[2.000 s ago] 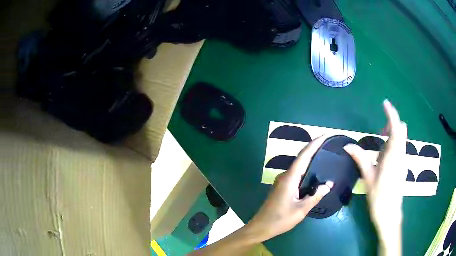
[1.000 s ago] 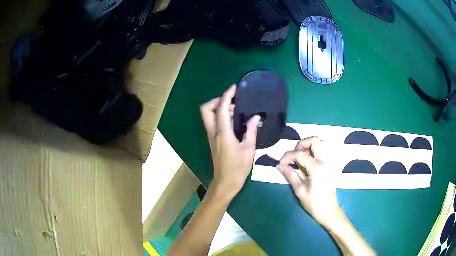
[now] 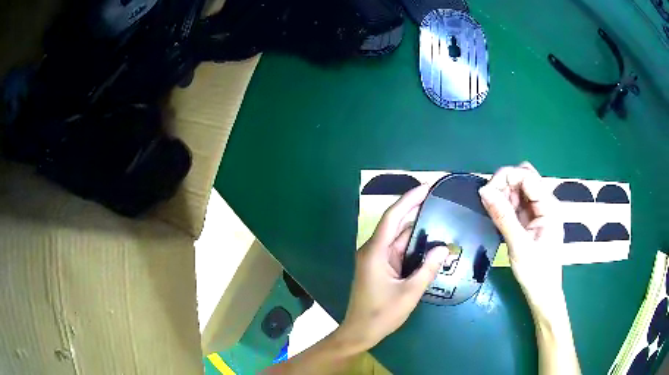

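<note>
My left hand (image 3: 385, 275) holds a black oval plate (image 3: 466, 227) tilted up, thumb over its central cut-out. A matt black half-moon pad (image 3: 458, 192) lies across the plate's upper end. My right hand (image 3: 521, 209) has its fingertips pinched at the pad's right end, by the plate's upper right edge; the exact contact is partly hidden. The pale backing sheet (image 3: 612, 212) lies on the green bench behind the plate. Black half-moons show at its right end and one at its upper left; hands and plate hide its middle.
A cardboard carton (image 3: 125, 271) full of black plates (image 3: 110, 161) stands at left. A shiny ribbed plate (image 3: 455, 62) lies at the back. A thin black curved bracket (image 3: 612, 84) lies far right. More pad sheets (image 3: 645, 329) lie at the lower right edge.
The plate has moved from the left to over the backing sheet and now has a pad across its upper end. My right hand has come up from the sheet to the plate. The lower-left half-moon is no longer visible.
</note>
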